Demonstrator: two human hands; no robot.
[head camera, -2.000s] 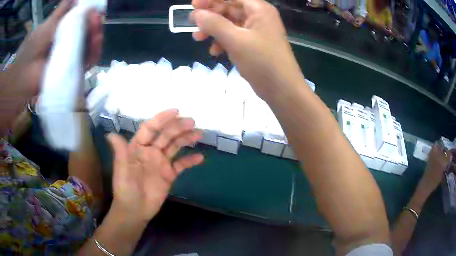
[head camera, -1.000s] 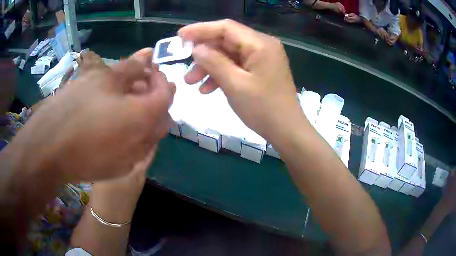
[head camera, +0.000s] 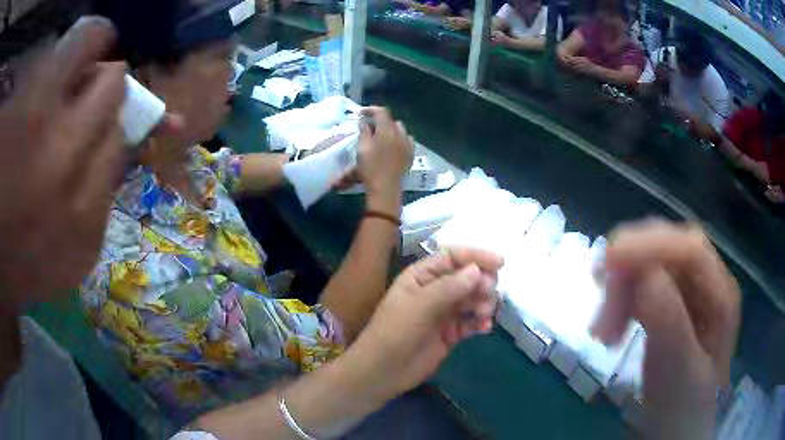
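Observation:
White sleeved units (head camera: 508, 232) lie in a row on white cartons, whose square blue-edged ends (head camera: 534, 344) face the worktop's near edge. My left hand (head camera: 448, 296), with a silver bangle at the wrist, is just left of the row. Its fingers are curled together and nothing shows in them. My right hand (head camera: 676, 301) is blurred above the row's right part. Its fingers are bent but apart, and no object shows in it. Its palm side is partly hidden.
At far left, another person's blurred hand (head camera: 52, 155) holds a small white piece (head camera: 142, 110). A neighbour in a floral shirt (head camera: 207, 284) holds a white sleeve (head camera: 323, 172). White goods (head camera: 280, 90) lie beyond on the green worktop. People sit behind the metal rail (head camera: 551, 120).
The view has swung left, bringing the neighbour into sight. The small white frame-shaped piece has left my right hand. The other person's hand has moved away from mine to the far left.

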